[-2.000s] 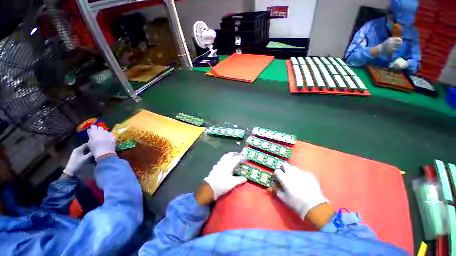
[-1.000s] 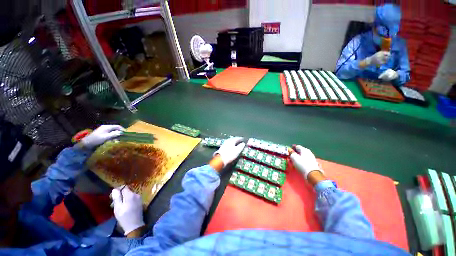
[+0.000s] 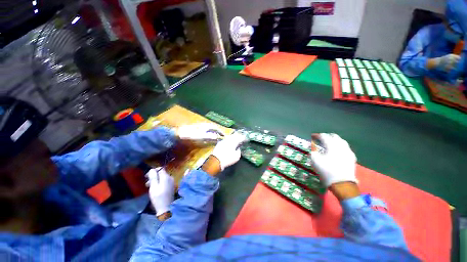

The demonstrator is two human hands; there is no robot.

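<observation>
Several green circuit boards (image 3: 292, 190) lie in a slanted row on the red sheet (image 3: 379, 204). My right hand (image 3: 334, 158), in a white glove, is over their right ends, its fingers at the upper boards; whether it grips one is unclear. My left hand (image 3: 228, 151), also gloved, is left of the row on the dark belt. A loose board (image 3: 252, 156) lies at its fingertips; a grip is not clear. Another board (image 3: 262, 137) lies just above that one, and one more (image 3: 220, 118) lies farther left.
A neighbour's gloved hand (image 3: 197, 131) reaches over the brown-stained sheet (image 3: 176, 113), close to my left hand. Their other hand (image 3: 161, 190) is lower. Across the belt are covered boards (image 3: 379, 82), an orange-red sheet (image 3: 279, 66), a small fan (image 3: 240, 33) and a person in blue (image 3: 425, 48).
The view has turned left. My left hand has moved left off the row. A loose board now shows at its fingertips. The neighbour's upper hand has moved right, towards mine.
</observation>
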